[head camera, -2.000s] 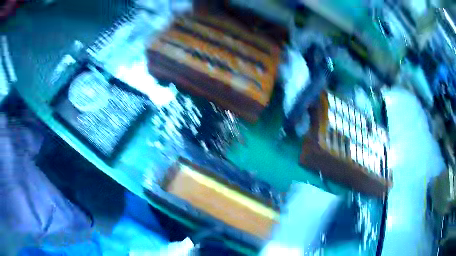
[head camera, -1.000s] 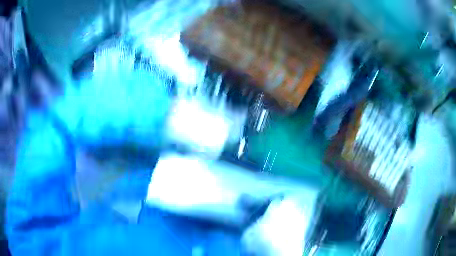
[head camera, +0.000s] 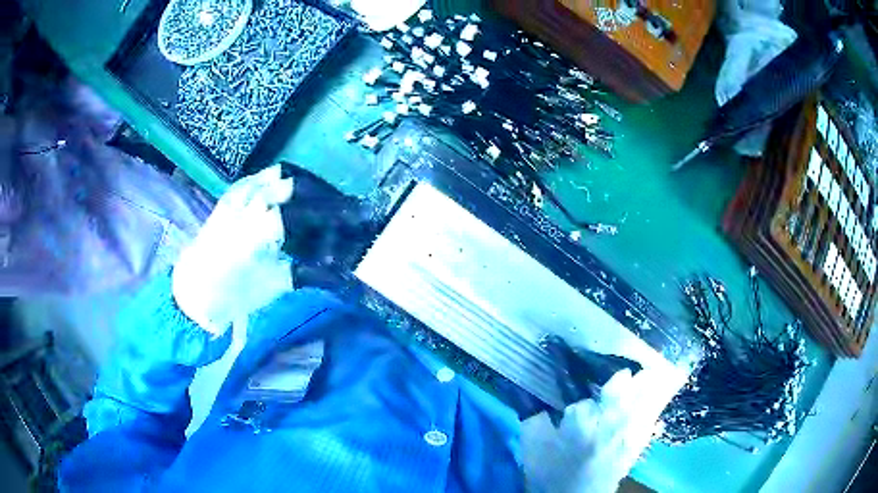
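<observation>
A long white-silver metal panel (head camera: 462, 274) with fine ribs lies slanted over the dark assembly jig (head camera: 539, 226), whose lettered far rim shows. My left hand (head camera: 241, 250), in a white glove with black finger covers, is at the panel's left end; its fingertips are dark and blurred, so its grip cannot be told. My right hand (head camera: 582, 424), gloved the same way, holds the panel near its right end, with black-covered fingers across the ribbed face. The floor of the jig is hidden under the panel.
Black leads with white tips (head camera: 481, 82) lie beyond the jig, and more black leads (head camera: 741, 371) right of it. A screw tray (head camera: 231, 106) is upper left. Wooden trays stand upper centre (head camera: 674, 48) and right (head camera: 770, 255). A black screwdriver (head camera: 770, 96) points left. A lilac sleeve (head camera: 87, 193) is left.
The jig showed its tan floor two seconds ago; the panel now covers it. My left hand has moved back and lower from over the bench. The view has shifted and become sharper.
</observation>
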